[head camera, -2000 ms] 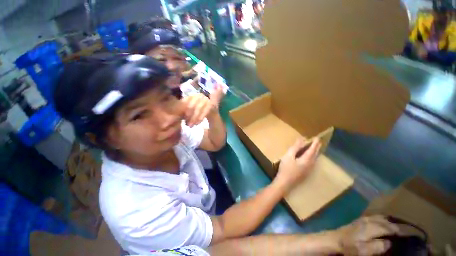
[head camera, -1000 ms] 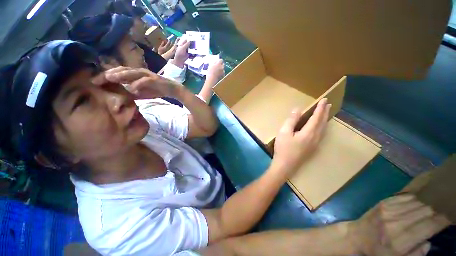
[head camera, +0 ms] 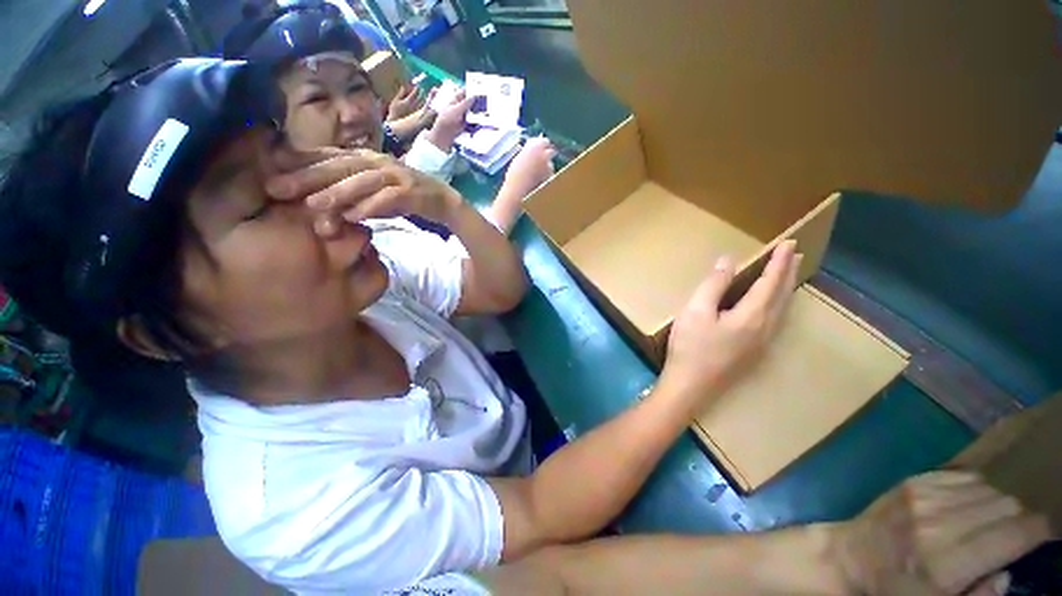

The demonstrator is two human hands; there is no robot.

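My left hand (head camera: 961,538) is at the lower right, palm down with curled fingers. Its fingertips are on a black item (head camera: 1036,570), cut off by the right edge, so its shape cannot be told. Part of a brown carton (head camera: 1013,460) stands just behind the hand, also cut off by the edge. My right hand is not in view.
A neighbour in a white shirt (head camera: 338,466) sits close on the left, one hand on the wall of a large open mailer box (head camera: 652,250). A flat closed carton (head camera: 804,390) lies beside it. Another worker holds printed sheets (head camera: 495,99). Blue crates (head camera: 82,512) stand lower left.
The view has turned left and closer to the neighbour, whose raised hand has gone from near the chin to the face. My left hand and the black item now sit nearer the right edge.
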